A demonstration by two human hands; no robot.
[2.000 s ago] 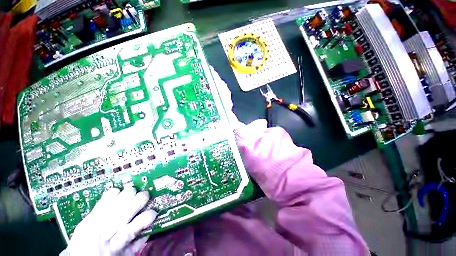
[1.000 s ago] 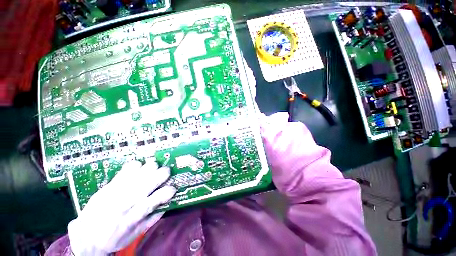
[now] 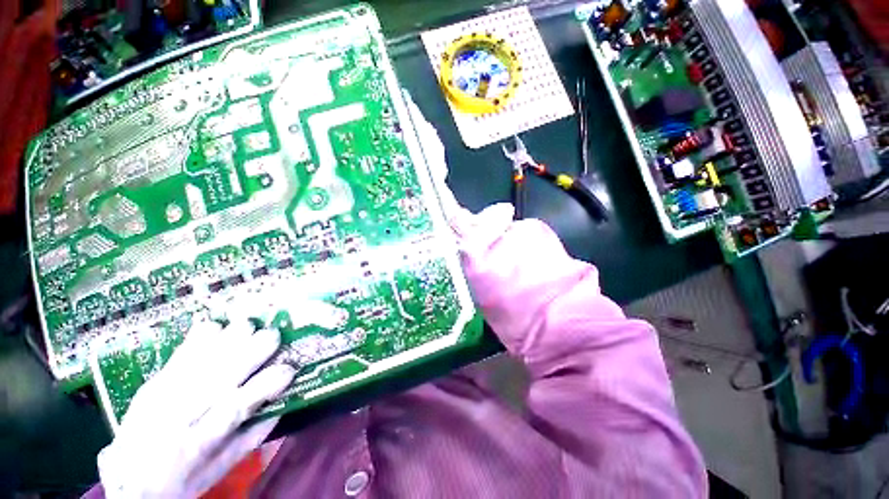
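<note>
A large green circuit board (image 3: 283, 224) is tilted up before me, solder side facing me. My right hand (image 3: 426, 141) in a white glove grips its right edge. Most of that hand is hidden behind the board; its pink sleeve shows at the right. My left hand (image 3: 200, 395), also white-gloved, lies over the lower left of the solder side. Its fingers are somewhat spread and the fingertips are just below the row of small dark parts. Glare whitens parts of the board and glove.
Side cutters (image 3: 556, 177), thin tweezer-like sticks (image 3: 583, 127) and a yellow ring dish (image 3: 480, 74) on a pale perforated sheet (image 3: 541, 73) lie beyond the right sleeve. A board with silver heatsinks (image 3: 760, 107) is at right, another board (image 3: 146, 44) at upper left. Red slabs (image 3: 24, 68) are far left.
The whole view has shifted, first one way and then back. My left fingertips have moved slightly up and left across the board since one second ago. My right hand keeps its hold.
</note>
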